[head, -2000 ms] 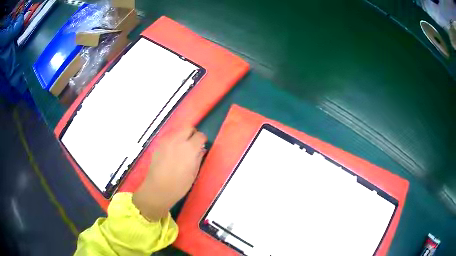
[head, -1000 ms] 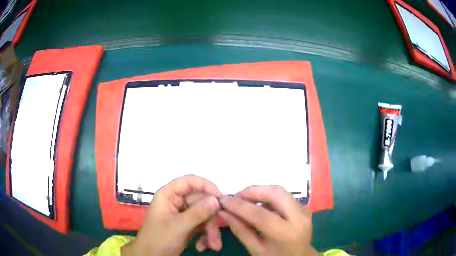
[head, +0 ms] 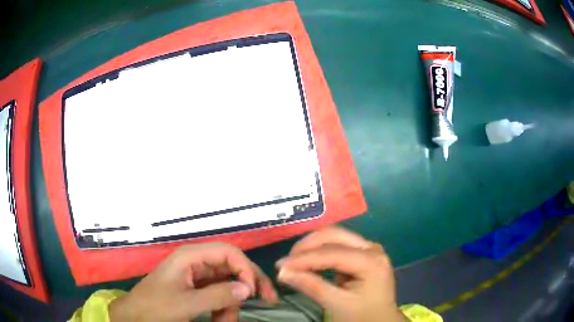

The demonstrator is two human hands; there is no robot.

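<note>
A display panel (head: 189, 138), white with a thin black border, lies on a red foam pad (head: 337, 151). My left hand (head: 204, 283) is below the panel's lower edge, loosely curled, with nothing visible in it. My right hand (head: 343, 273) is to its right with thumb and fingertips pinched together; whether a tiny piece is between them cannot be told. The hands are apart. A B-7000 adhesive tube (head: 442, 94) lies right of the pad, nozzle towards me. A small white needle-tip bottle (head: 503, 131) lies on its side further right.
Another panel (head: 7, 201) on a red pad (head: 31, 182) is cut off at the left edge. Part of another pad (head: 535, 12) shows at top right. The green bench (head: 403, 188) ends at lower right, with blue fabric (head: 503, 233) and a yellow floor line (head: 497, 280) beyond.
My hands, together at the fingertips a second ago, have separated. The view has turned right, so the panel sits further left and the tube and bottle appear higher and closer.
</note>
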